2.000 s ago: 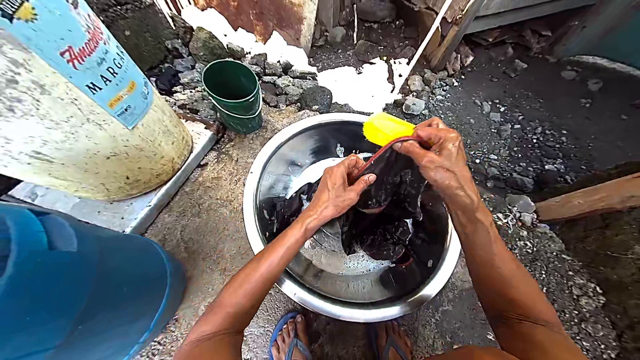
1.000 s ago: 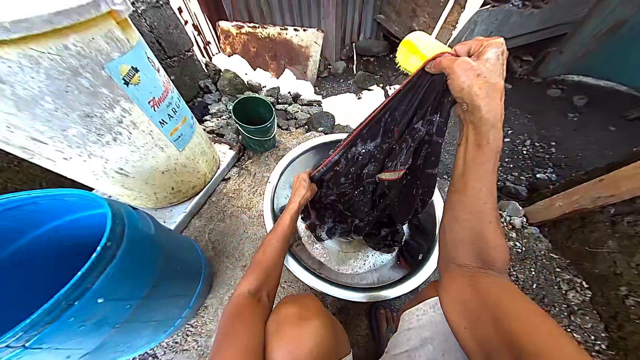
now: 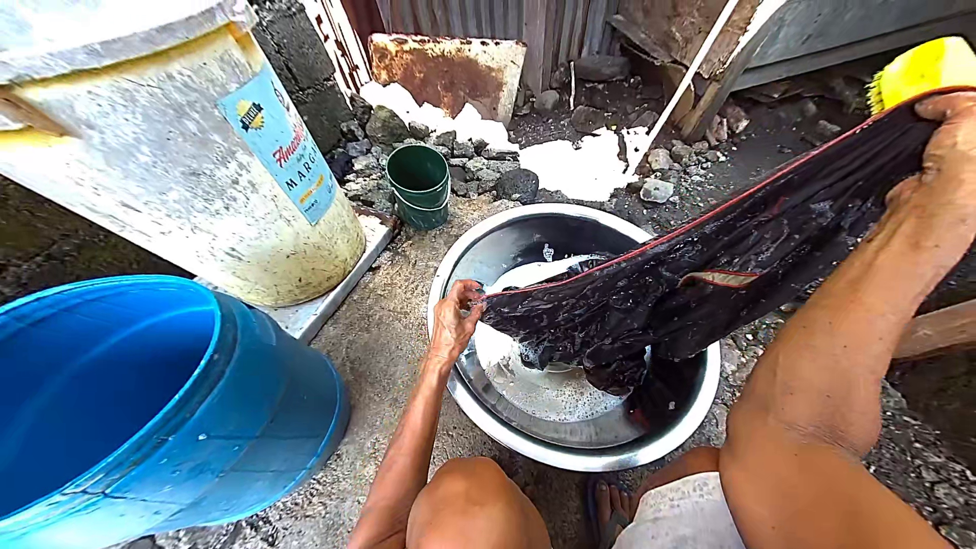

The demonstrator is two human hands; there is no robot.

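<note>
A wet black cloth garment with red edging (image 3: 686, 282) is stretched taut between my hands, its lower folds hanging into a stainless steel basin (image 3: 583, 457). My left hand (image 3: 457, 314) pinches one end of the red edge above the basin's left rim. High at the right, my right hand (image 3: 949, 145) grips the other end. A yellow scrub brush (image 3: 926, 69) with bristles shows beside that hand, against the garment; how it is held is partly hidden. Sudsy water (image 3: 557, 393) lies in the basin.
A large blue plastic barrel (image 3: 282, 412) stands at the left, with a big whitish bucket (image 3: 175, 160) on a slab behind it. Beyond the basin are a small green bucket (image 3: 419, 187), stones and a rusty metal sheet (image 3: 450, 72). A wooden board (image 3: 938, 329) lies at the right.
My hands, close together two seconds ago, have moved far apart, drawing the garment out. Since one second ago, my right hand has gone further right with the garment and the yellow brush.
</note>
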